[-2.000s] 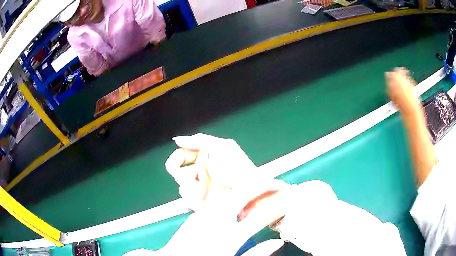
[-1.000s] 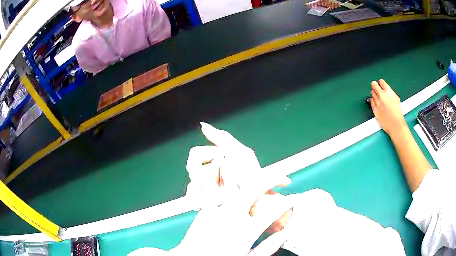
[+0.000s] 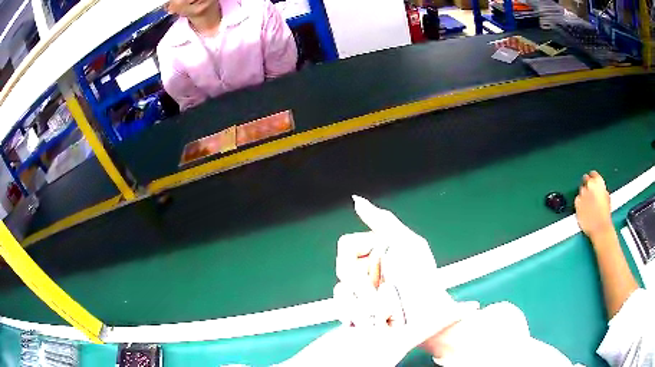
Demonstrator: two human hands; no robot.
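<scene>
My two hands are overexposed to near white and overlap at the lower centre. One raised hand (image 3: 384, 269) is over the green belt (image 3: 287, 276), with one finger pointing up and the others curled. The other hand (image 3: 445, 337) is lower, near its wrist, partly merged with white sleeves. I cannot tell which is left or right, or whether either holds anything. A small round black unit (image 3: 555, 202) lies on the belt at the right, beside a neighbour's hand (image 3: 593, 204).
A dark component tray (image 3: 140, 356) and clear bagged parts (image 3: 47, 353) are at the lower left. A black tray (image 3: 644, 226) is at the right edge. A yellow rail (image 3: 359, 120) crosses behind the belt. Orange-red panels (image 3: 264, 126) lie before a pink-clad person (image 3: 226, 54).
The view has shifted, so my hands and the bench appear farther right and lower. The neighbour's hand is now beside the black unit, apart from it. My hands stay overlapped.
</scene>
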